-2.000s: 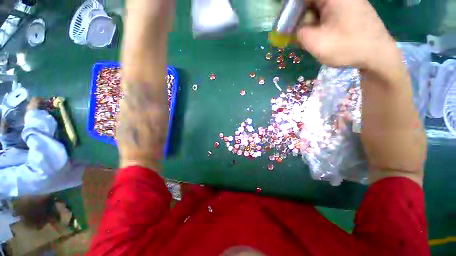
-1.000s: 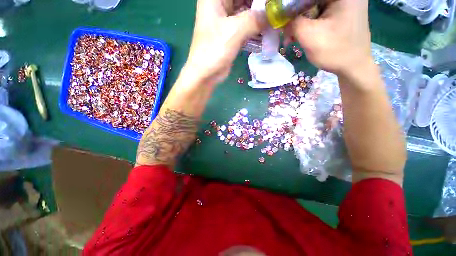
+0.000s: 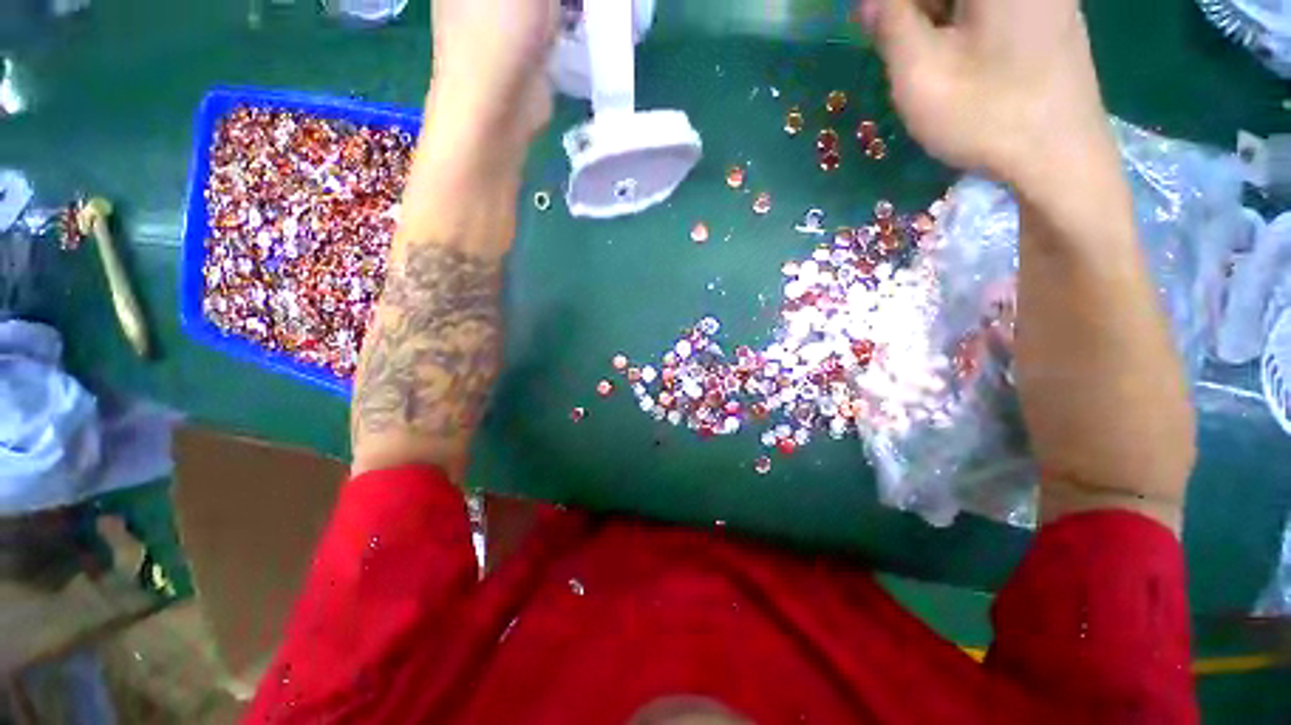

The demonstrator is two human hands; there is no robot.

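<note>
A white clip-on fan is at the top centre, its oval base towards me, the rest running up out of the picture. My left hand is at its left side and grips it, partly cut off by the top edge. My right hand is at the top right, above the bench and apart from the fan; its fingertips are cut off and no hammer shows in it. Small shiny copper-red and silver caps lie in a loose pile, with several single ones between my hands.
A blue tray full of caps is at left, partly under my left forearm. A hammer with a tan handle lies left of it. A clear bag lies by my right forearm. A brown box is below the bench edge. A pale blue sleeve shows far left.
My hands have separated. My left hand has moved left and up with the fan. The yellow-faced hammer, at the fan a second ago, no longer shows.
</note>
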